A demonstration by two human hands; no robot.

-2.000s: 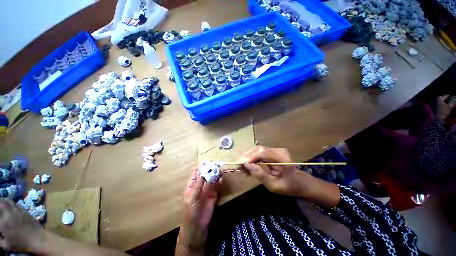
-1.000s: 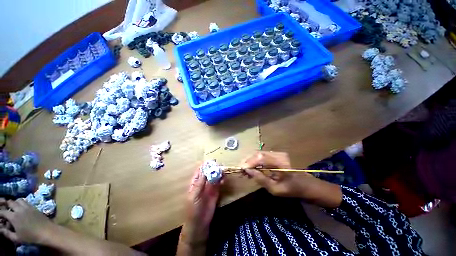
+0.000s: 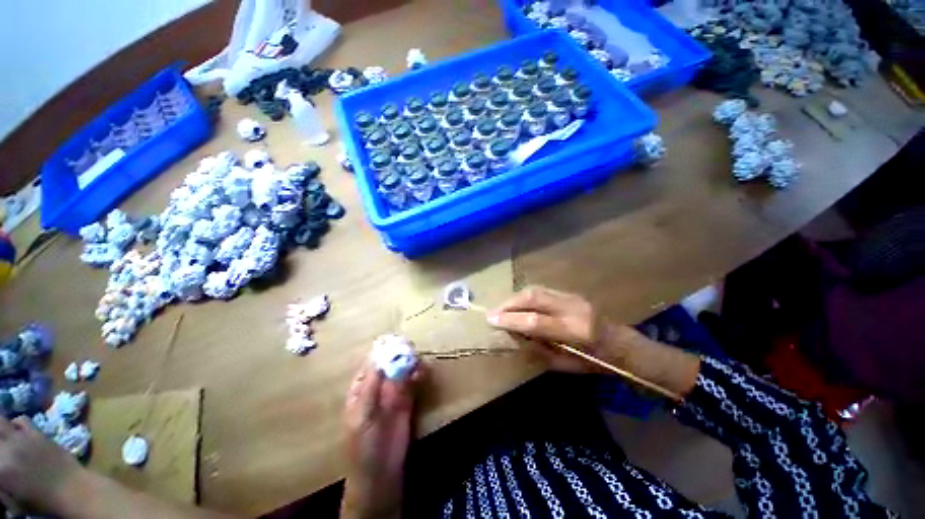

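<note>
My left hand [image 3: 379,416] holds a white moulded body part [image 3: 394,357] at its fingertips, low in front of me by the table's edge. My right hand [image 3: 551,319] grips a thin tan glue stick [image 3: 619,372] like a pen. The stick's tip is at the small white glue dish [image 3: 457,295]. The dish sits on a cardboard work pad [image 3: 487,329]. Small white add-on pieces [image 3: 302,324] lie in a short cluster left of the pad.
A blue plastic tray [image 3: 487,201] with rows of assembled pieces stands behind the pad. A large heap of white parts [image 3: 218,228] lies left, near a glue bottle [image 3: 306,120]. Another person's hand [image 3: 41,461] is at lower left beside another pad [image 3: 167,471]. More blue trays stand farther back.
The glue stick's tip has moved from the white part up to the glue dish, and its far end now slants down. My left hand with the white part has moved slightly left, away from the stick.
</note>
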